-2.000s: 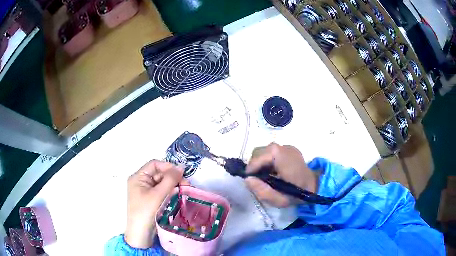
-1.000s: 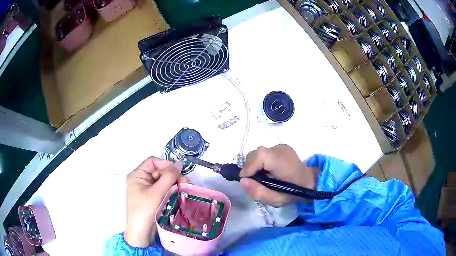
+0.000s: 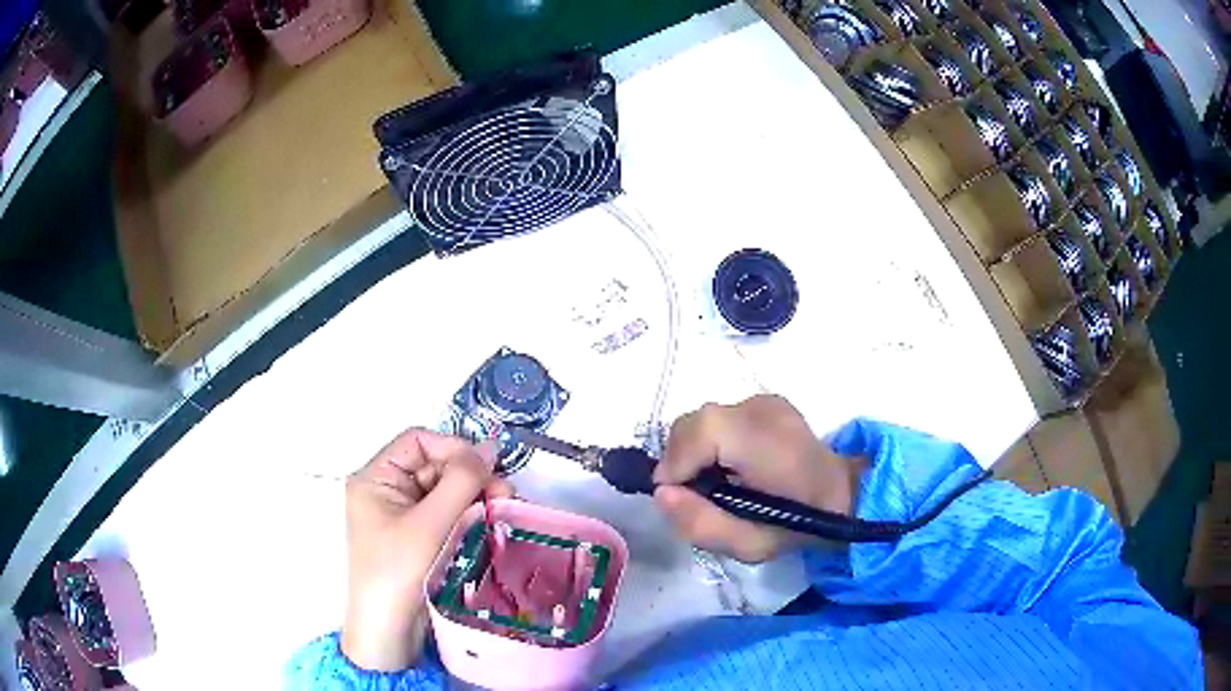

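A speaker driver (image 3: pixel 516 388) lies magnet up on the white bench. A pink speaker housing (image 3: pixel 520 661) stands open side up just below it, with a green board edge and red wire inside. My left hand (image 3: pixel 412 520) pinches the thin red lead wire (image 3: pixel 494 510) at the driver's near edge, beside the housing. My right hand (image 3: pixel 749 473) holds the soldering iron (image 3: pixel 628 468) by its black handle. Its metal tip is at the driver's near edge, close to my left fingertips. Whether it touches the terminal is too small to tell.
A black fan (image 3: pixel 513 176) stands at the back, its pale cable (image 3: pixel 671 317) on the bench. Another round driver (image 3: pixel 756 292) lies right of centre. A divided carton (image 3: pixel 945 223) of drivers is at right. A cardboard box (image 3: pixel 257 203) with pink housings is upper left; more housings (image 3: pixel 122 607) are lower left.
The iron's tip has moved from over the driver's magnet down to its near edge by my left fingertips. My left hand keeps its pinch on the wire.
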